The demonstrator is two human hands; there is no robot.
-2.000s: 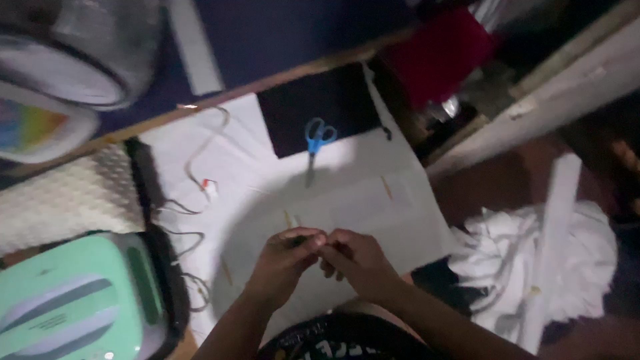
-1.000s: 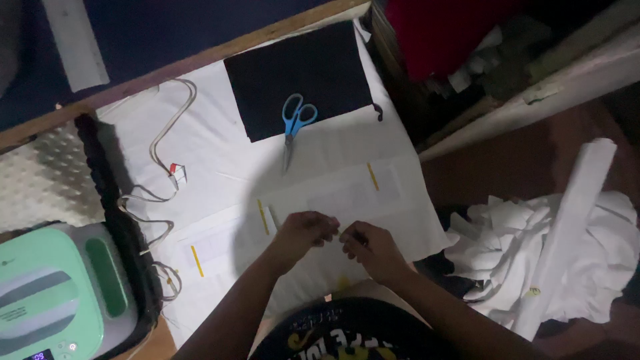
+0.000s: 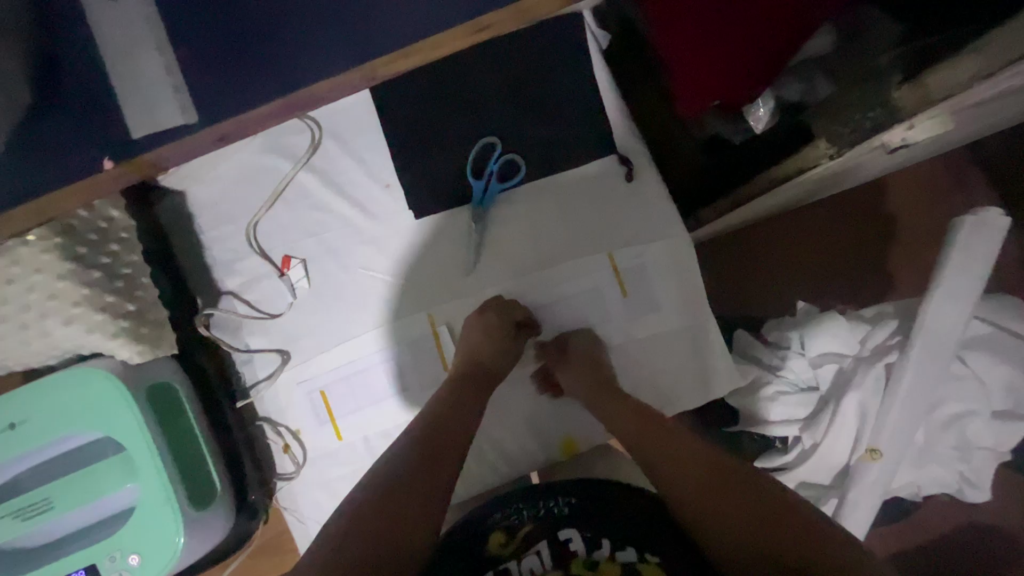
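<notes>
Over a white cloth on the table, my left hand has its fingertips bent together, close beside a yellow strip. My right hand faces it a small gap away, fingers curled and slightly blurred. Whether either hand pinches something small cannot be made out. Pale rectangular sheets with more yellow strips lie flat under and around the hands. Blue-handled scissors rest beyond them, handles on a folded black cloth, blades pointing toward me.
A mint-green heat press stands at the lower left, near a pale cord with a tag. Wooden edging borders a dark blue surface behind. At the right are a white roll and a heap of white material.
My hands touched two seconds ago; now a small gap separates them. The scissors and black cloth lie as before. The view has shifted.
</notes>
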